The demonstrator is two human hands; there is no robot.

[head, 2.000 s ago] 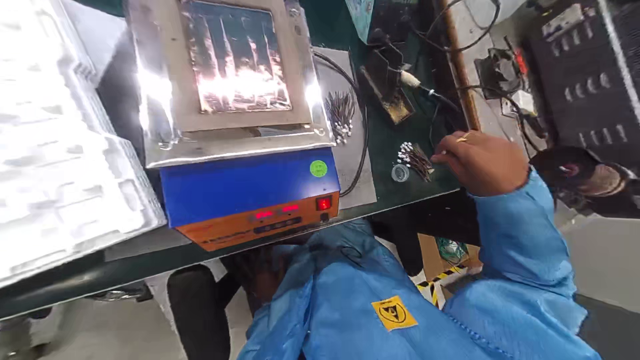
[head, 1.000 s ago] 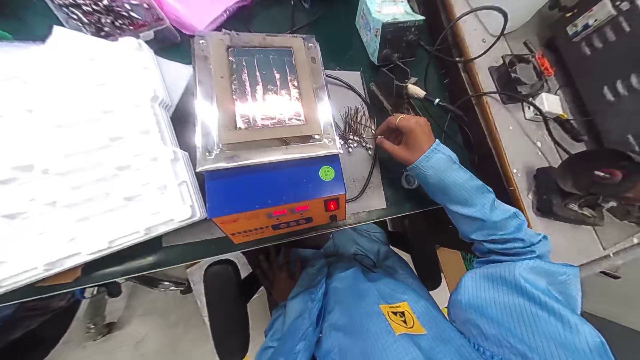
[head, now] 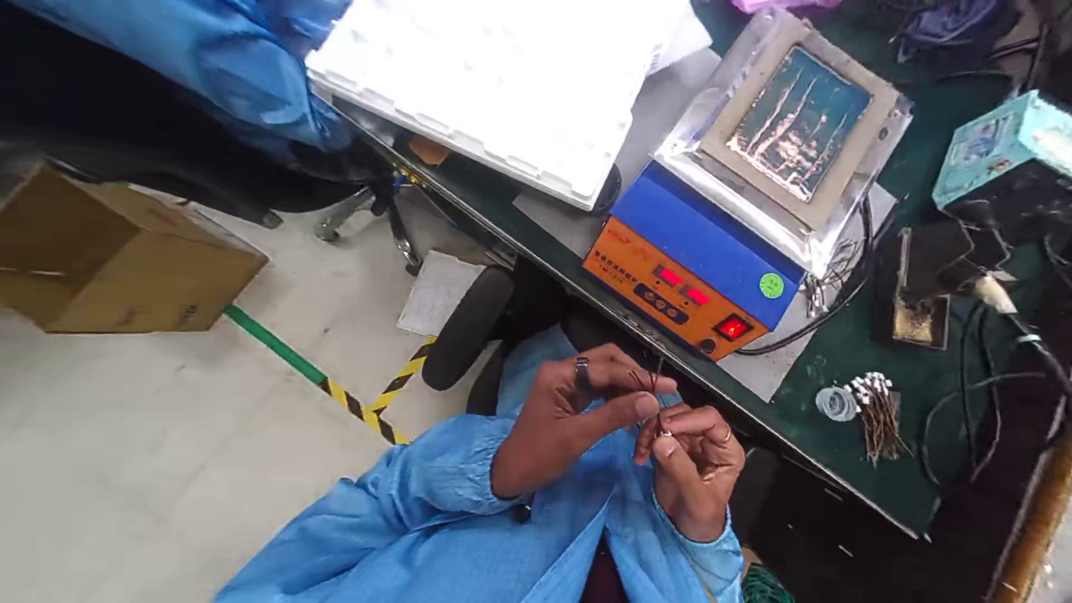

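My left hand pinches thin dark wires between thumb and fingers, in front of the table edge. My right hand is close beside it, its thumb and finger on a small white connector at the lower end of the wires. Beyond my hands stands a blue and orange hot plate with lit red displays and a bright metal pool in its top. A bundle of wires with white connectors lies at the right beside a small clear round cup. More wires lie partly hidden behind the hot plate.
White trays are stacked on the table at the left. A soldering iron, its stand and a teal box occupy the right. A cardboard box is on the floor; another person's blue sleeve shows upper left.
My right hand has moved from the wires beside the hot plate to in front of the table edge, beside my left hand. Both hands now hold wires. The view has turned and shifted left.
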